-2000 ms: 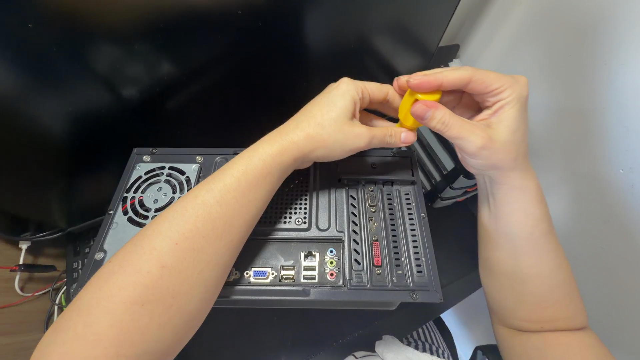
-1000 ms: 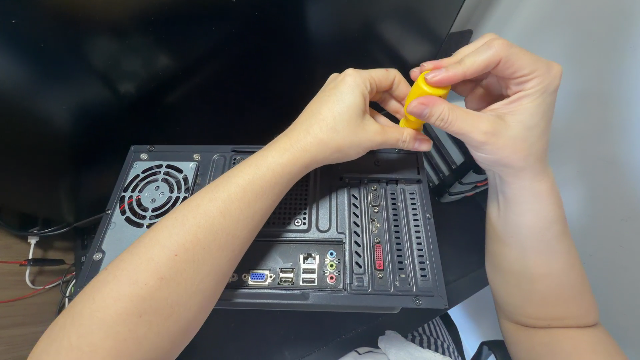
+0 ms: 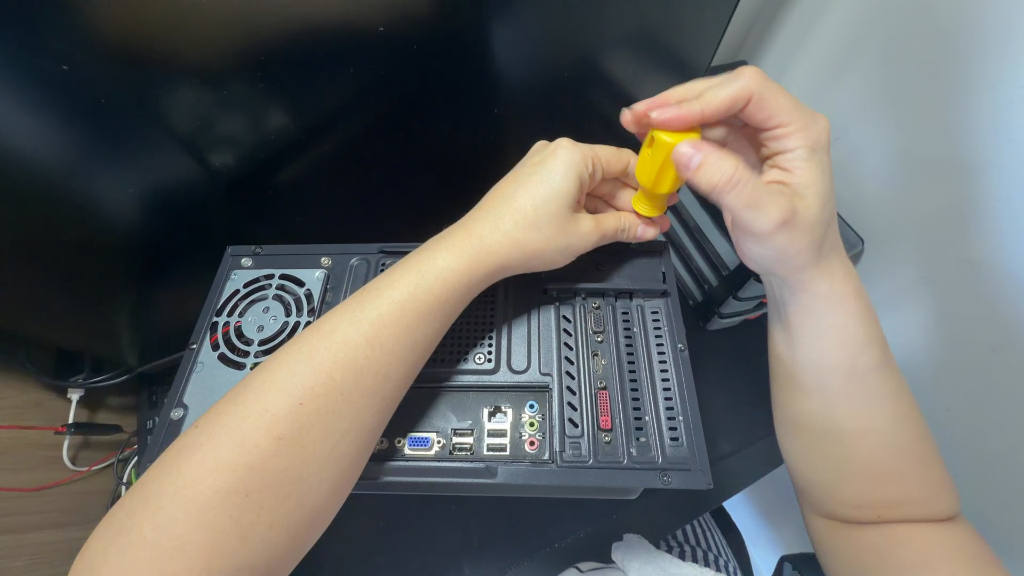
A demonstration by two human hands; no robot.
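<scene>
A black computer case [image 3: 512, 320] lies with its rear panel facing up, showing a fan grille [image 3: 266, 318], ports and expansion slot covers. Above its far right corner, the fingers and thumb of my right hand [image 3: 744, 160] grip the yellow handle of a screwdriver [image 3: 659, 168], which tilts slightly. My left hand [image 3: 584, 196] is bent at that same corner, its thumb and fingertips close around the lower end of the handle. The screwdriver's shaft and tip are hidden by the left fingers, and whether those fingers pinch the shaft or a screw cannot be told.
A large dark screen [image 3: 320, 120] stands behind the case. Right of the case is a black and grey slatted object [image 3: 708, 248]. Red, white and black cables [image 3: 92, 430] run at the left. Striped and white cloth [image 3: 656, 556] shows at the bottom edge.
My right hand has shifted up and to the right, and the yellow handle now shows more fully between its fingers. The left hand stays at the case's far right corner.
</scene>
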